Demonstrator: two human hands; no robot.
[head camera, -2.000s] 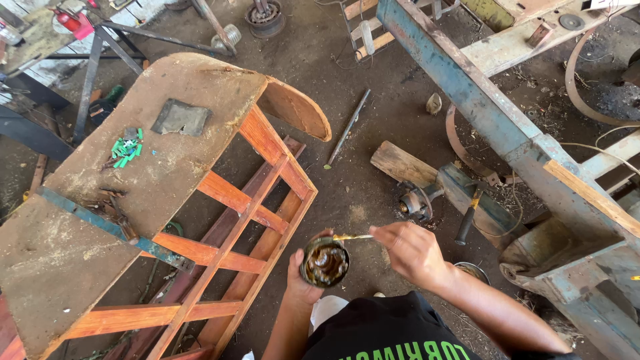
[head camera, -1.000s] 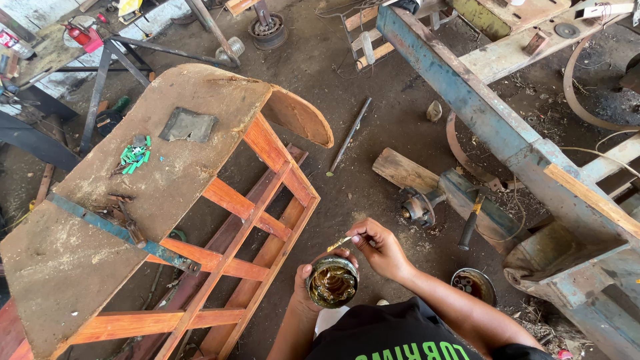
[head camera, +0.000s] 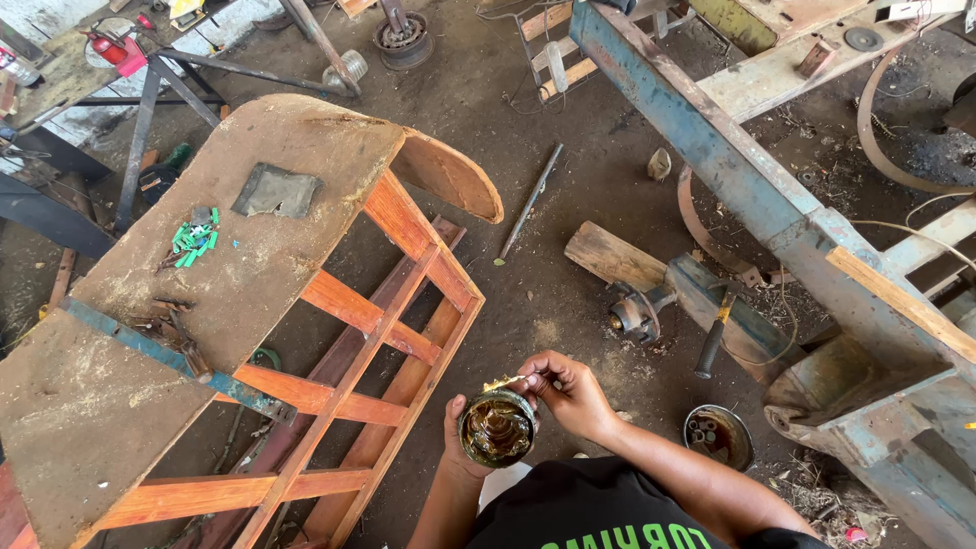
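Note:
My left hand (head camera: 461, 442) is wrapped around a round open can of brown grease (head camera: 497, 428), its mouth facing up. Above the can's far rim, my right hand (head camera: 568, 393) pinches a small stick (head camera: 503, 383) between thumb and fingers, and yellowish grease coats the stick's tip. Part of the left fingers is hidden behind the can. A second tin (head camera: 718, 436) with metal rings or nuts in it stands on the ground to the right. A hammer (head camera: 717, 335) with a black grip leans by the metal beam.
On the left lies a wooden frame (head camera: 328, 412) with a brown panel (head camera: 252, 259), which carries green pieces (head camera: 194, 240), a dark scrap (head camera: 277, 190) and a blue metal strip (head camera: 168, 354). A blue steel beam (head camera: 709, 145), a wheel hub (head camera: 634, 313) and a metal rod (head camera: 531, 202) lie ahead and right.
My right hand has come in closer to the can; two seconds ago it was farther to the right, with the stick held out over the rim. The left hand keeps hold of the can.

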